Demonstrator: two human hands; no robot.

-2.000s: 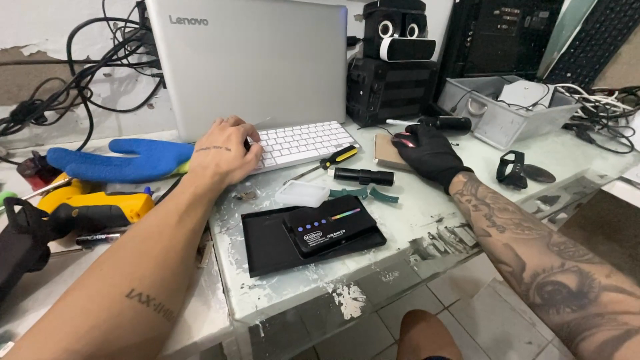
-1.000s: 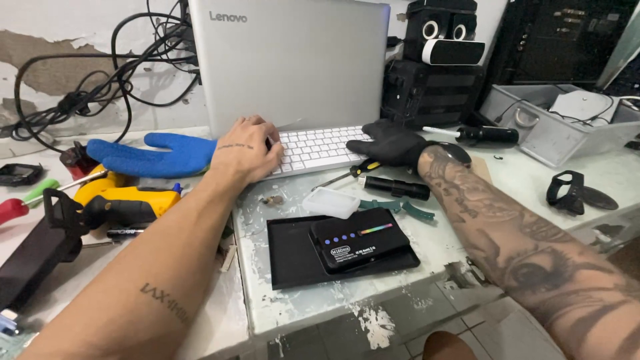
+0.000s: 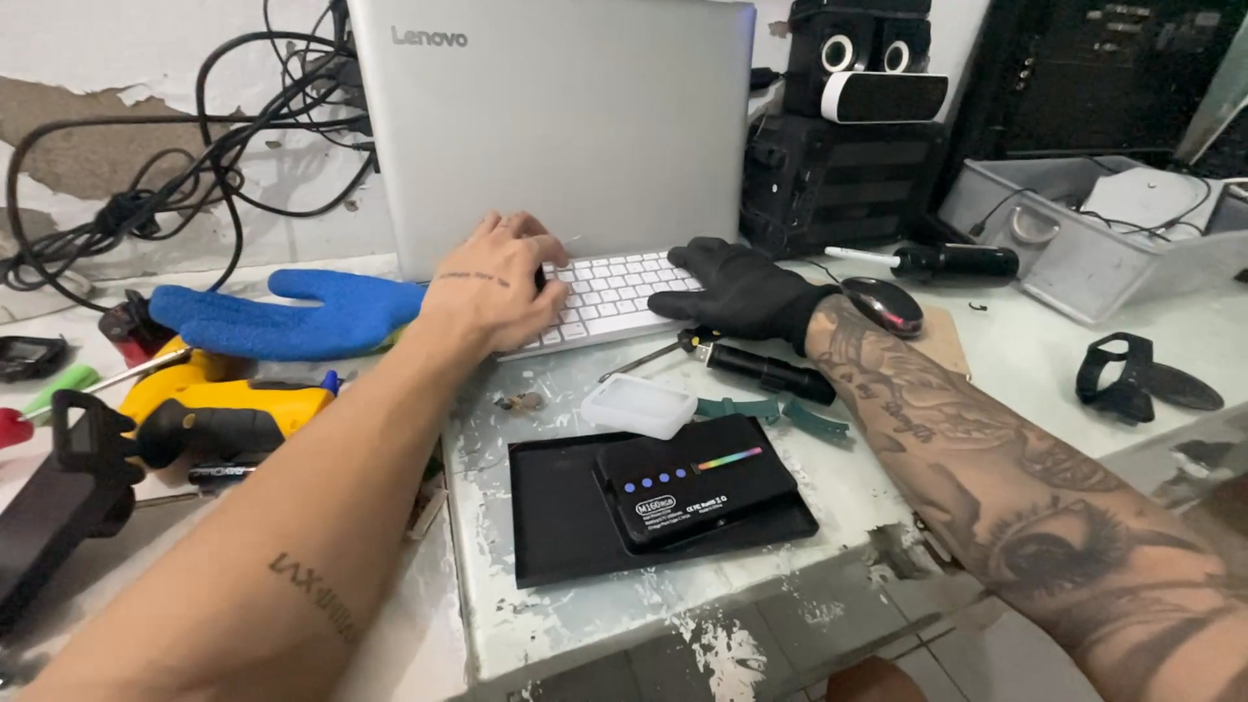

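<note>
My left hand (image 3: pixel 499 283), bare, rests over the left end of a white keyboard (image 3: pixel 614 292), fingers spread and curled at the keys. My right hand (image 3: pixel 743 291), in a black glove, lies on the keyboard's right end with thumb and fingers apart. Behind the keyboard stands the silver back of a Lenovo laptop lid (image 3: pixel 565 127). In front lie a small screwdriver (image 3: pixel 697 339), partly hidden, a black flashlight (image 3: pixel 765 370), a translucent plastic case (image 3: pixel 639 405) and a green strap (image 3: pixel 746 408). Nearer, a black RGB light unit (image 3: pixel 697 483) lies on a black tray (image 3: pixel 556 517).
A blue glove (image 3: pixel 292 317) and a yellow-black tool (image 3: pixel 234 409) lie left. Tangled black cables (image 3: pixel 210 166) hang behind. At right are a computer mouse (image 3: pixel 883 306) on a brown pad, a grey plastic bin (image 3: pixel 1092 263) and a black bracket (image 3: pixel 1119 378). Black speakers (image 3: pixel 863 58) stand behind.
My right hand has moved left from the mouse onto the keyboard, letting go of the mouse. My left hand stays at the keyboard's left end. The view has shifted somewhat.
</note>
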